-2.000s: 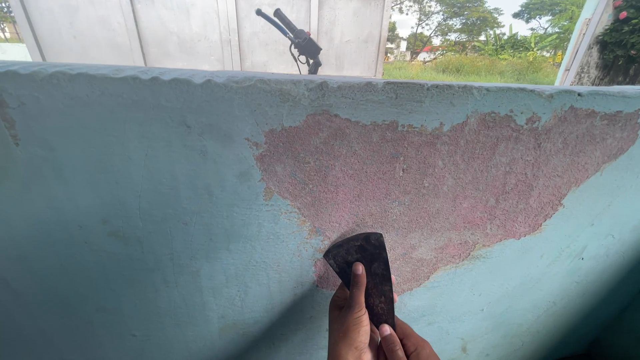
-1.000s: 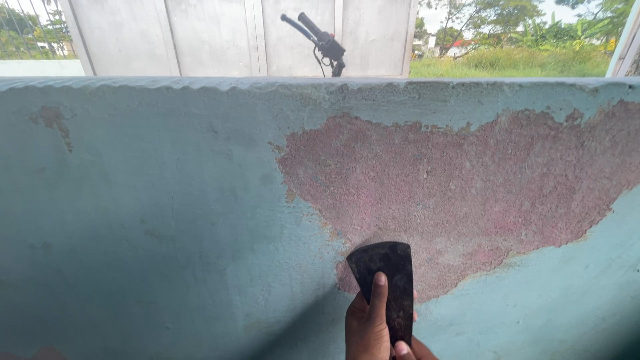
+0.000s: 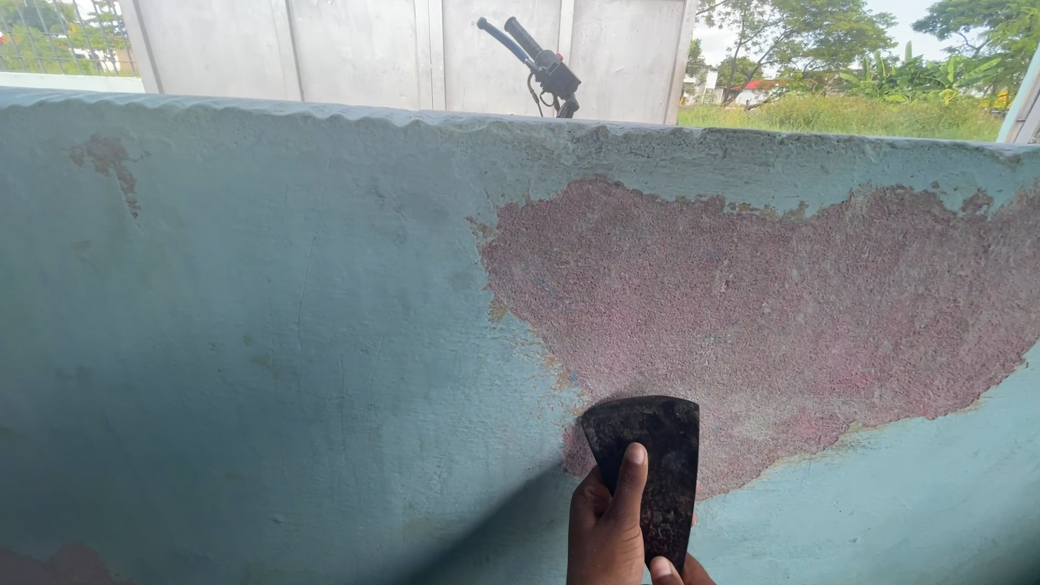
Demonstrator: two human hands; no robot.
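Note:
A dark, flat metal blade (image 3: pixel 654 479) with a slightly curved top edge lies against a painted wall (image 3: pixel 268 325). My left hand (image 3: pixel 605 520) grips it from the left, thumb laid up along its near face and the other fingers mostly hidden. Of my right hand (image 3: pixel 678 571), only the thumb tip and part of a finger show, around the lower end of the blade at the bottom edge. The blade's upper edge is at the lower left of a large rough pinkish patch (image 3: pixel 731 301), where the light blue paint (image 3: pixel 455 406) ends.
The wall's uneven top ledge (image 3: pixel 390 116) runs across the view. Beyond it are a motorcycle handlebar grip with levers (image 3: pixel 540 61), pale metal panels (image 3: pixel 357 49), grass (image 3: pixel 853 118) and trees. Smaller bare spots mark the wall at upper left (image 3: pixel 110 158) and lower left (image 3: pixel 65 565).
The view has shifted left. Both hands stay on the blade, which has turned slightly more upright since two seconds ago. Less of my right hand shows now.

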